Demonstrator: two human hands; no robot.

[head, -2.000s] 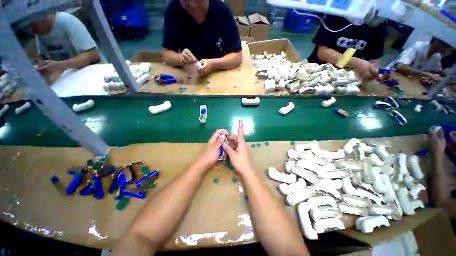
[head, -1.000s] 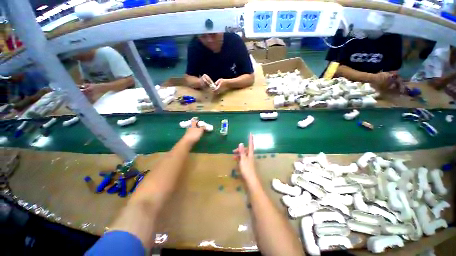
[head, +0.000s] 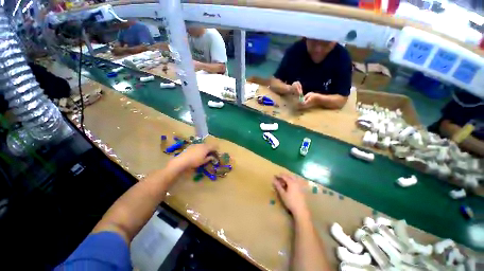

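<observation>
My left hand [head: 199,156] reaches onto the heap of blue battery cells and small boards [head: 215,170] at the left of the bench. Its fingertips are among the pieces, and I cannot tell if they grip one. My right hand [head: 289,191] rests over the brown bench covering near the belt, its fingers bent; nothing shows in it. Small green pads [head: 328,192] lie beside it. A part-filled white housing [head: 271,139] with blue inside lies on the green belt, just below a plain white housing [head: 269,126].
The green conveyor belt [head: 339,177] runs beyond my hands with several housings on it. A heap of white housings [head: 379,244] lies at lower right. A pale metal post [head: 186,74] stands behind the battery heap. Workers sit across the belt. A silver duct [head: 26,84] hangs at left.
The view has swung left. My left hand has moved from the belt to the battery heap. My right hand's fingers, extended before, are now bent.
</observation>
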